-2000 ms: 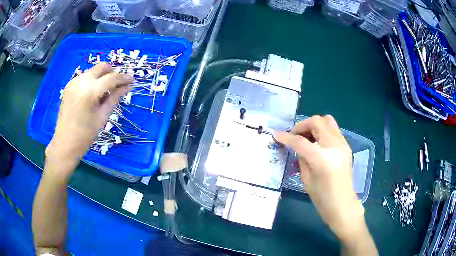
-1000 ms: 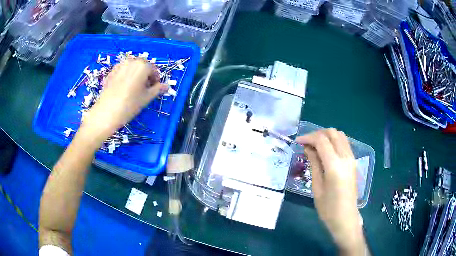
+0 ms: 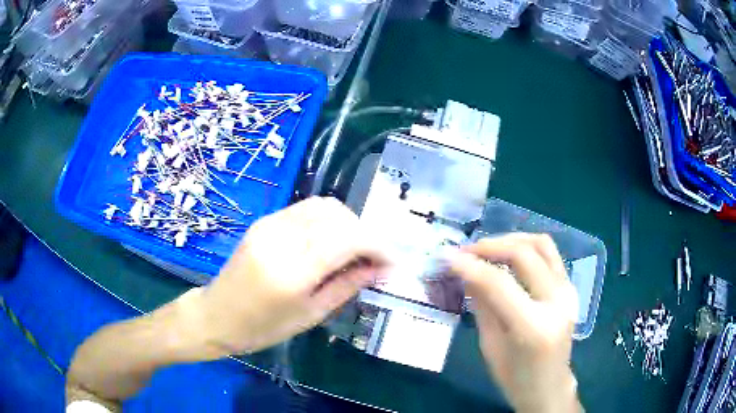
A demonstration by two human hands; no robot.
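The silver-white metal fixture (image 3: 440, 181) lies in front of me, with a small dark slot in its top plate. My left hand (image 3: 303, 270) is over the fixture's lower left side, fingertips pinched together; whether they hold a part is blurred. My right hand (image 3: 516, 302) is over the fixture's right edge with fingertips together near a blurred pale thing, possibly a wired part; I cannot tell if it is gripped. The blue tray (image 3: 93, 181) on the left holds a jumble of wired parts (image 3: 194, 153) with white blocks.
A clear plastic box (image 3: 593, 274) sits partly under the fixture's right side. Stacked clear boxes (image 3: 311, 28) line the far edge. A blue tray stack (image 3: 678, 161) stands at the right. A loose part pile (image 3: 647, 332) and a steel ruler (image 3: 625, 239) lie on the green bench. Air hoses curve left of the fixture.
My left hand has left the blue tray and moved right to the fixture. My right hand has moved slightly lower along the fixture's right side.
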